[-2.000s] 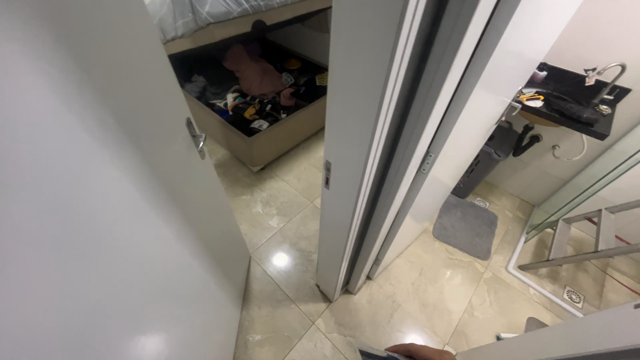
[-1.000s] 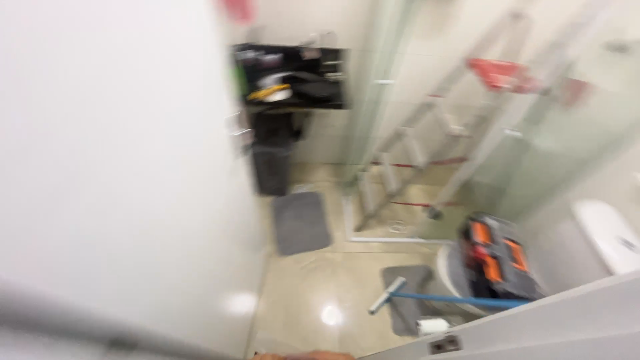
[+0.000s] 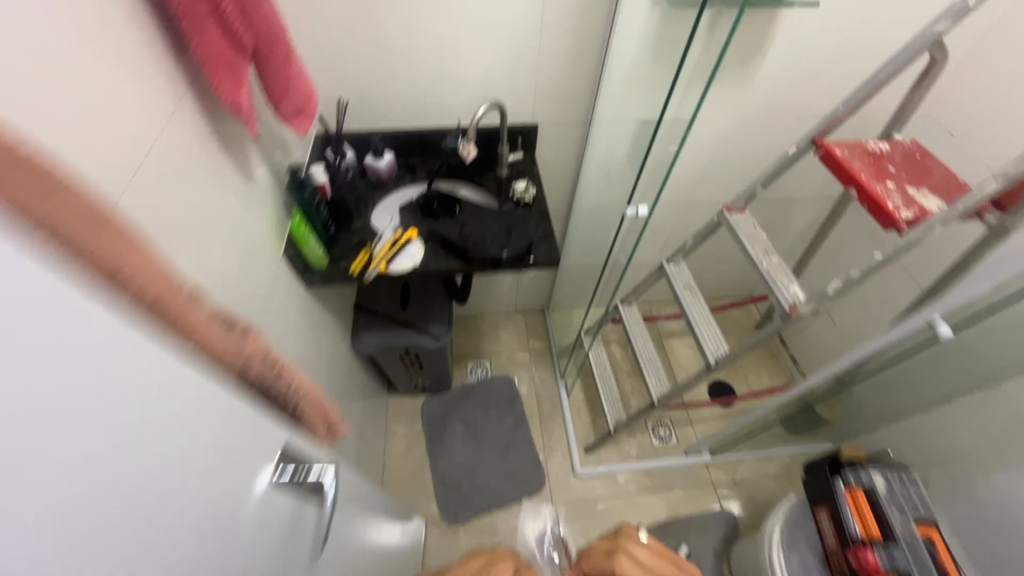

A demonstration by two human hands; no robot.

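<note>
At the bottom edge of the head view, my left hand (image 3: 484,562) and my right hand (image 3: 628,552) are partly cut off. Between them is a small clear, shiny item (image 3: 546,538), blurred, possibly plastic; the fingers of my right hand close on its side. Whether my left hand grips it too cannot be told. A ring shows on my right hand. Beyond them, a grey bath mat (image 3: 482,448) lies on the tiled floor. Yellow-handled tools (image 3: 388,252) rest at the front edge of the black stone washbasin counter (image 3: 512,240), under a curved metal faucet (image 3: 502,132).
An aluminium stepladder (image 3: 696,312) with a red top platform (image 3: 896,180) stands inside the glass shower enclosure (image 3: 592,200). A toolbox with orange parts (image 3: 880,512) sits at lower right. At left are a white door with a metal handle (image 3: 308,480) and a pink towel (image 3: 248,60). A dark bin (image 3: 408,336) stands beneath the counter.
The view has moved from the doorway into the bathroom. Both hands now show at the bottom edge with a clear item between them; two seconds ago only one hand showed there, by a door edge.
</note>
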